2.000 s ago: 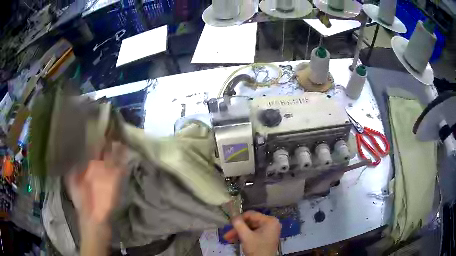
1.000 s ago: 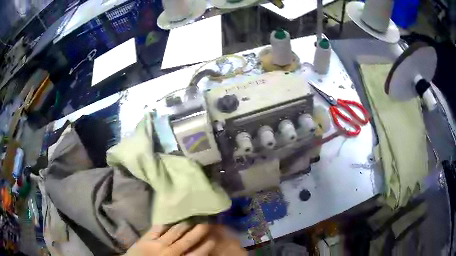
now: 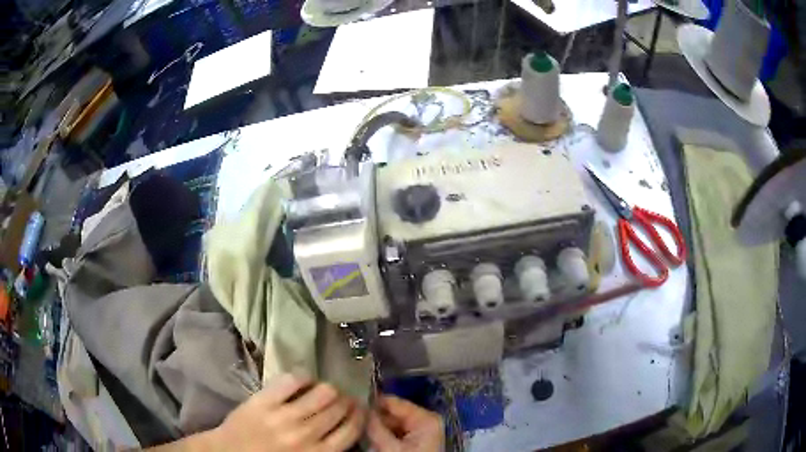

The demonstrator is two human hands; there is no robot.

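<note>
The cream overlock machine (image 3: 486,199) stands in the middle of the white table. A pale green panel (image 3: 256,265) runs along the left side of its head and down to my hands. A grey-brown garment body (image 3: 150,327) lies heaped to the left. My left hand (image 3: 296,415) lies on the cloth just below the needle area, fingers bent over it. My right hand (image 3: 402,428) is beside it at the bottom edge, partly cut off, with thumb and finger on the cloth's right edge. The needle area (image 3: 358,340) is mostly hidden by the machine head and cloth.
Red-handled scissors (image 3: 650,243) lie right of the machine. Stacked green pieces (image 3: 729,282) lie at the far right. Thread cones (image 3: 541,88) stand behind the machine. Lint (image 3: 473,397) lies on a blue patch below it. Dark plaid cloth (image 3: 199,177) is at the left.
My left hand has come down from the heap to the cloth by the needle area. The green panel, raised and stretched before, now lies beside the machine head. The hands are now slightly apart.
</note>
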